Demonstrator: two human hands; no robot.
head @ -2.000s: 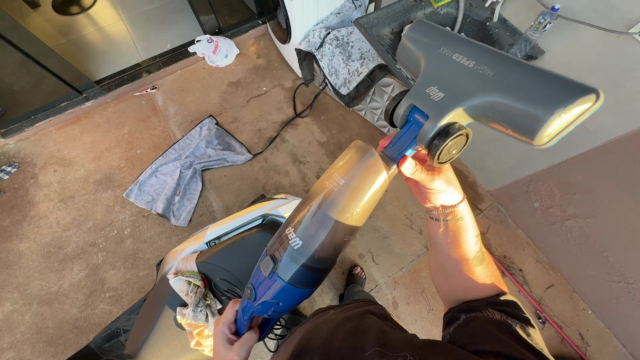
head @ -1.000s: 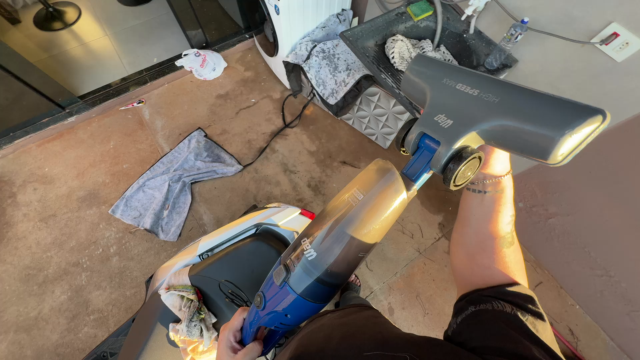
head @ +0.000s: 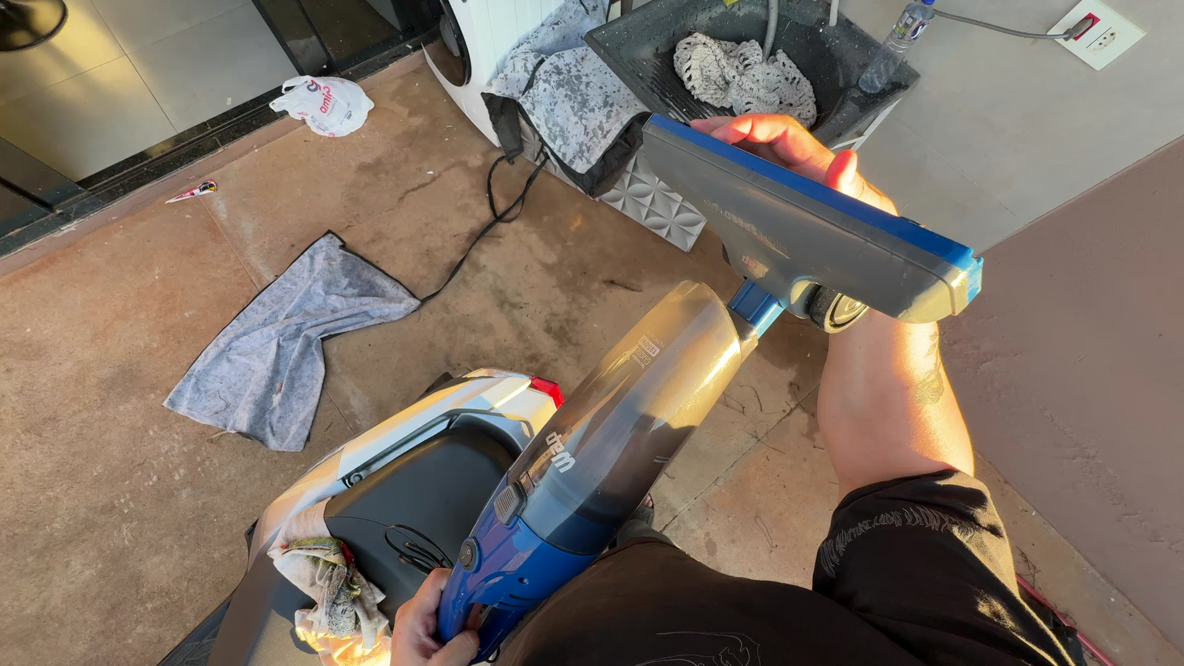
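Observation:
My left hand (head: 433,622) grips the blue handle of a handheld vacuum cleaner (head: 592,462) at the bottom centre. Its translucent dust cup points up and to the right. A wide grey and blue floor nozzle (head: 805,222) with small wheels is joined to the cup's end by a blue neck. My right hand (head: 786,148) is behind the nozzle's far edge, its fingers and thumb showing above the blue strip; whether it grips the nozzle or only touches it is hidden. The right forearm passes behind the nozzle.
A motorcycle seat (head: 416,499) with a rag (head: 338,592) and a coiled cable is at lower left. A grey cloth (head: 287,342) and a plastic bag (head: 328,104) lie on the floor. Behind are a dark sink (head: 629,46) holding a crocheted cloth, a bottle (head: 897,46), and a wall outlet (head: 1096,32).
The nozzle has tipped, so its blue edge now shows along the top. My right hand has moved from the neck area to the nozzle's far edge. My left hand keeps hold of the handle.

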